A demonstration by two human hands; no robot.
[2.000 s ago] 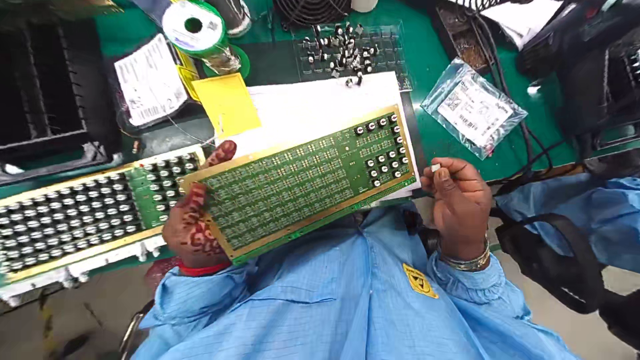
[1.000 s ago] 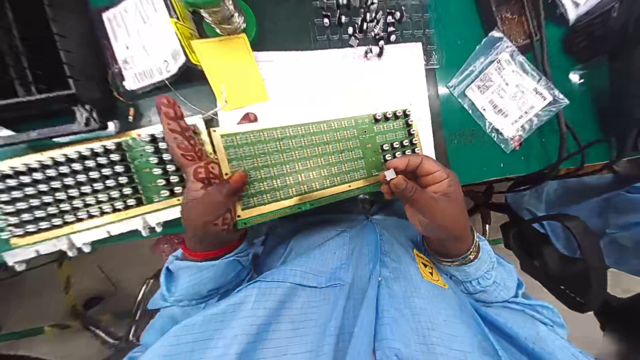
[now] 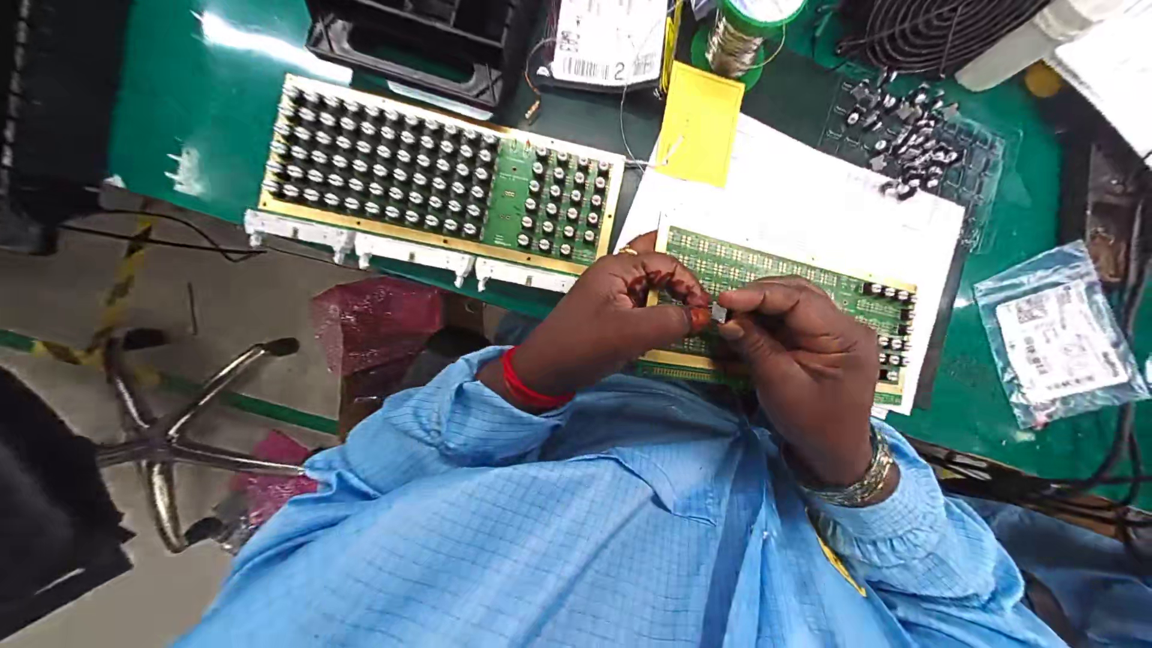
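A green circuit board (image 3: 792,265) with a gold-coloured border lies partly on white paper, below and behind both hands. Several black round-topped components (image 3: 886,291) stand at its right end. Between the thumb and forefinger of my right hand (image 3: 801,360) is a small grey electronic component (image 3: 718,312), over the board. My left hand (image 3: 621,310) has its thumb and forefinger drawn together against the component's left side; whether they grip its leads is hidden. At the left, a second circuit board (image 3: 508,193) is densely filled with black, silver-topped components.
Loose components (image 3: 909,144) lie heaped on a clear plastic tray (image 3: 981,180) at the back right. A labelled plastic bag (image 3: 1062,333) is at the right. Behind the boards are a yellow note (image 3: 700,121), a solder wire spool (image 3: 733,49) and a black plastic holder (image 3: 414,49).
My left hand has let go of the board's left end and come to the component beside my right fingertips. The right hand has moved left along the board. The view has shifted left.
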